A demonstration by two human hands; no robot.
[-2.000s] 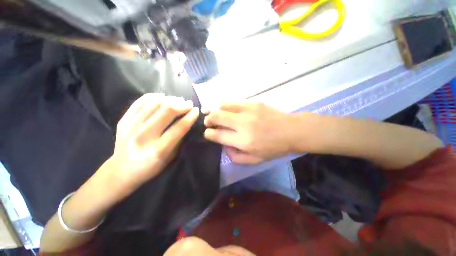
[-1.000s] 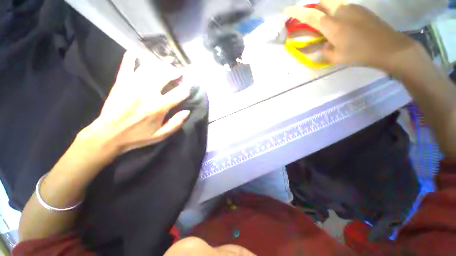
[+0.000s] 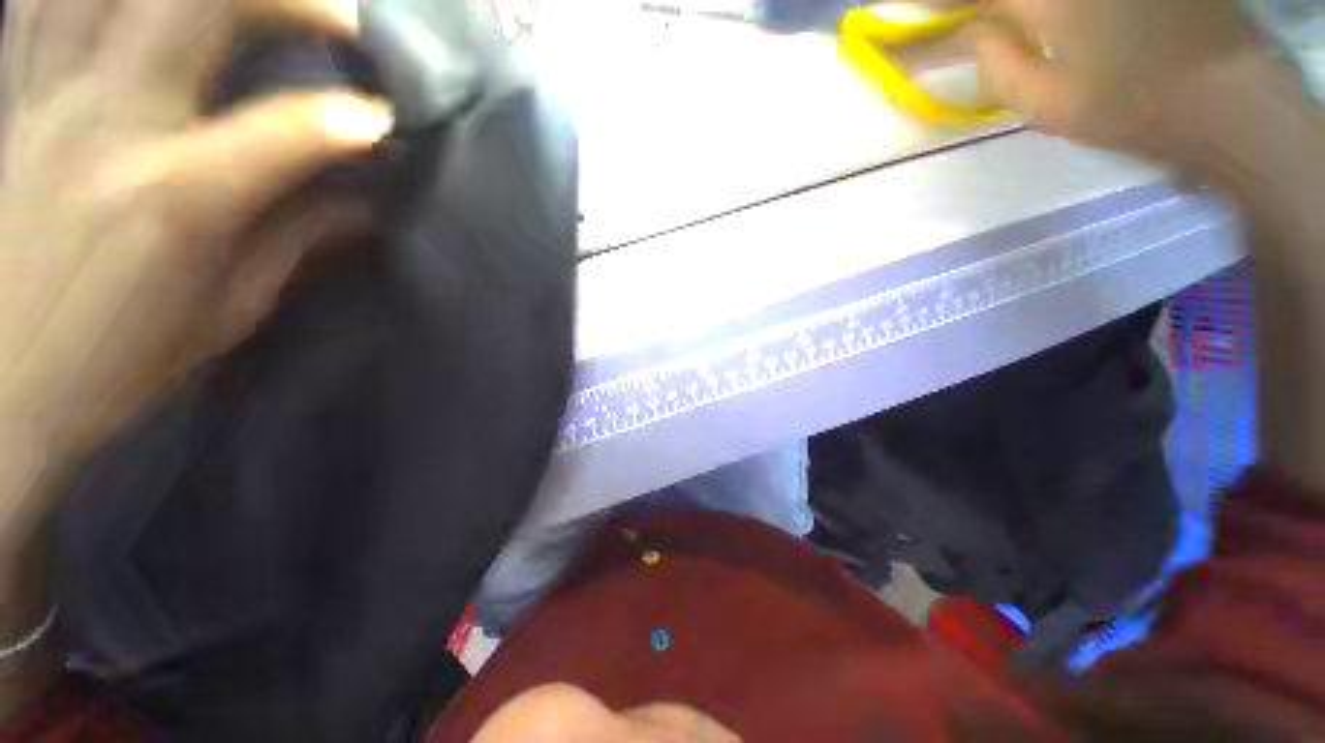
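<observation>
My left hand (image 3: 189, 203) is large and blurred at the upper left. It holds the black garment piece (image 3: 422, 334) pinched up between thumb and fingers. The cloth hangs from it over the table's front edge towards the lap. My right hand (image 3: 1104, 66) is at the top right, partly cut off by the top edge. It is closed around the handles of the scissors, whose yellow loop (image 3: 901, 87) shows at its fingers. The blades are not visible. The needle and presser foot do not show.
The white machine table (image 3: 727, 145) has a ruler strip (image 3: 814, 343) along its pale front edge. A black cloth pile (image 3: 1017, 450) hangs below the edge at right. A blue lattice basket (image 3: 1218, 392) is beside it. A red-brown garment covers the wearer's lap.
My right hand went from the cloth edge to the scissors and has hold of them. My left hand has lifted the cloth up, nearer the camera. The view has shifted, and the machine head is out of it.
</observation>
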